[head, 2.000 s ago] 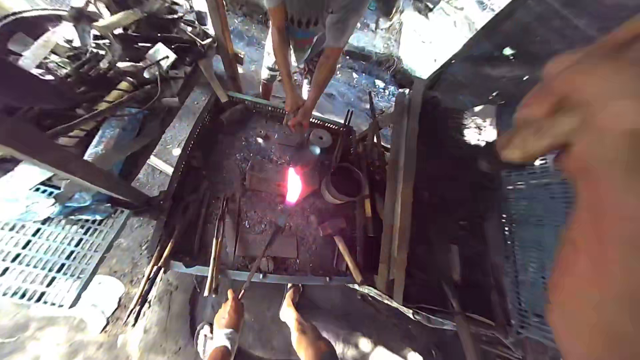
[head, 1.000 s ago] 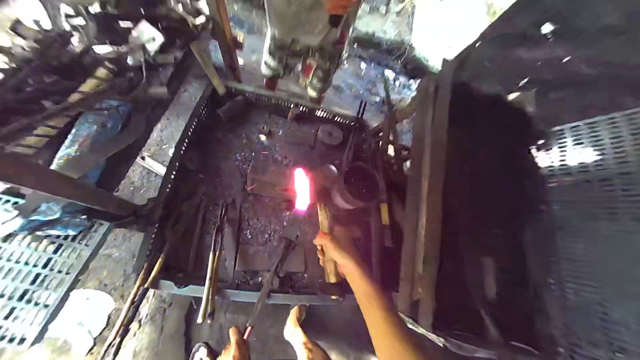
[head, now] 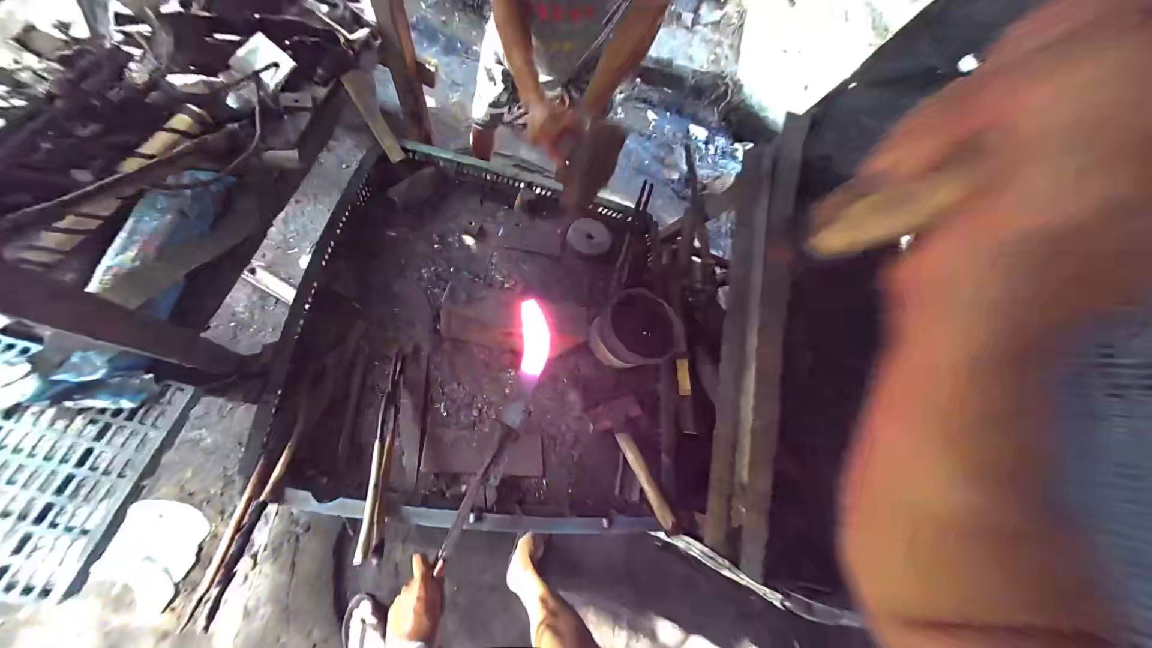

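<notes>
My left hand grips the end of long metal tongs, whose far end reaches the lower tip of a glowing piece of hot metal. The glowing piece lies over an anvil block in the middle of the work tray. Raised close to the camera at the right, my right hand is blurred and closed around a wooden handle; the tool's head is out of view. Across the tray, a co-worker's hands hold a blurred hammer above the far edge.
A bucket stands right of the anvil, with a wooden-handled hammer lying below it. More tongs rest at the tray's left. A metal ring lies at the back. Wooden beams border the right side; my bare foot is near the front edge.
My right hand, low beside the glowing metal one second ago, is now raised at the right. The co-worker's hands are lower than a second ago, when one showed at the top edge.
</notes>
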